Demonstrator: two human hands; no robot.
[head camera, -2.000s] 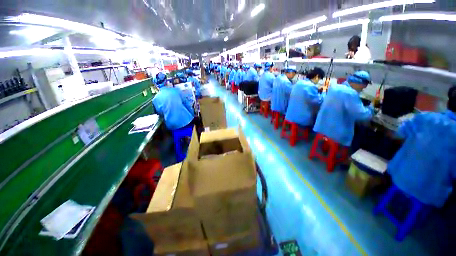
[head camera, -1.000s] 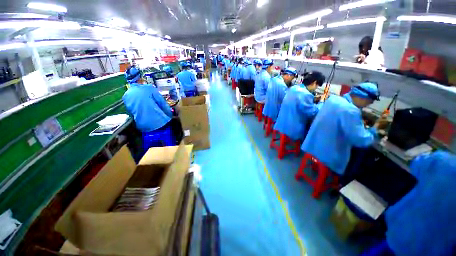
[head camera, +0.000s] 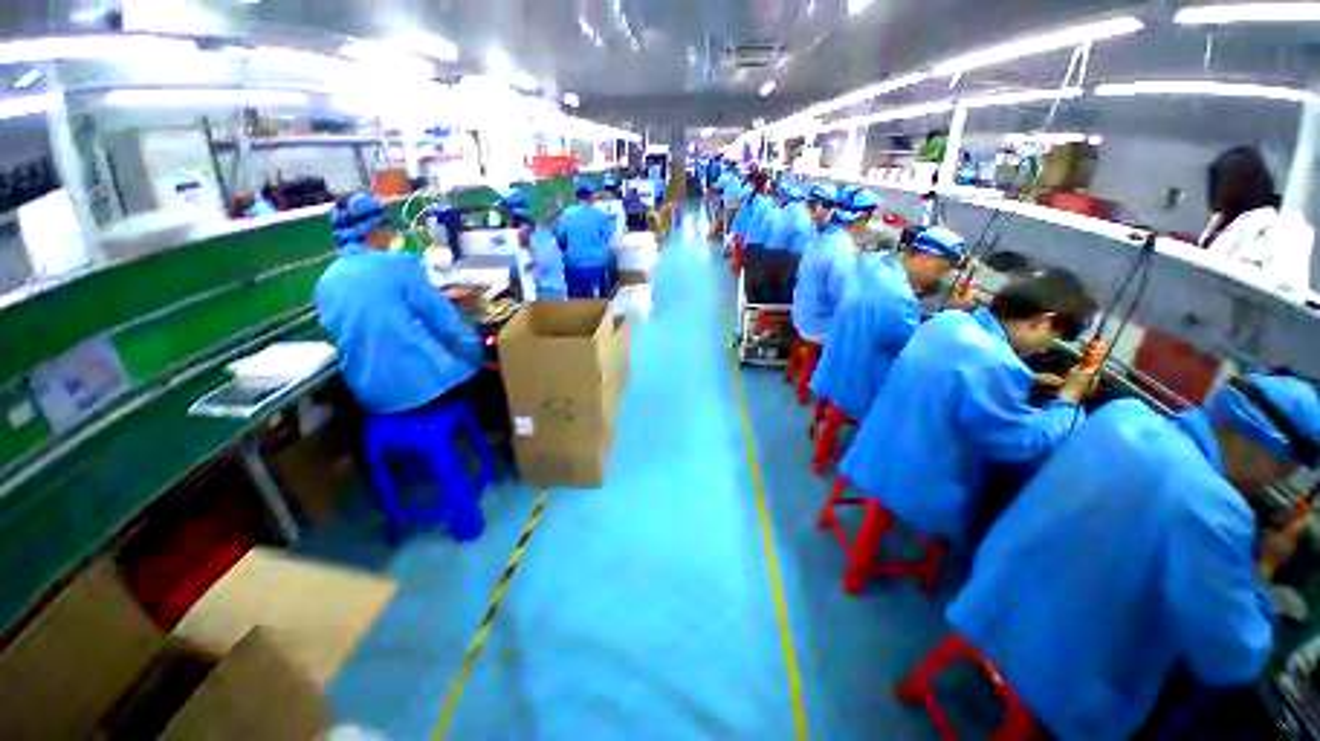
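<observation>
Neither of my hands is in the picture. Nearest in front of me, an open cardboard carton (head camera: 254, 695) with raised flaps is cut off by the lower left edge; its contents cannot be made out. A second, taller open carton (head camera: 557, 398) stands upright on the blue floor further ahead, beside a seated worker. White sheets (head camera: 268, 377) lie on the green bench at the left.
The blue aisle (head camera: 637, 579) runs ahead between yellow lines. A worker on a blue stool (head camera: 430, 466) sits at the left bench. A row of workers in blue smocks (head camera: 1115, 557) on red stools (head camera: 883, 547) lines the right side.
The view has moved forward along the aisle. The near carton has slid to the lower left and partly out of view; the tall carton and left worker appear nearer.
</observation>
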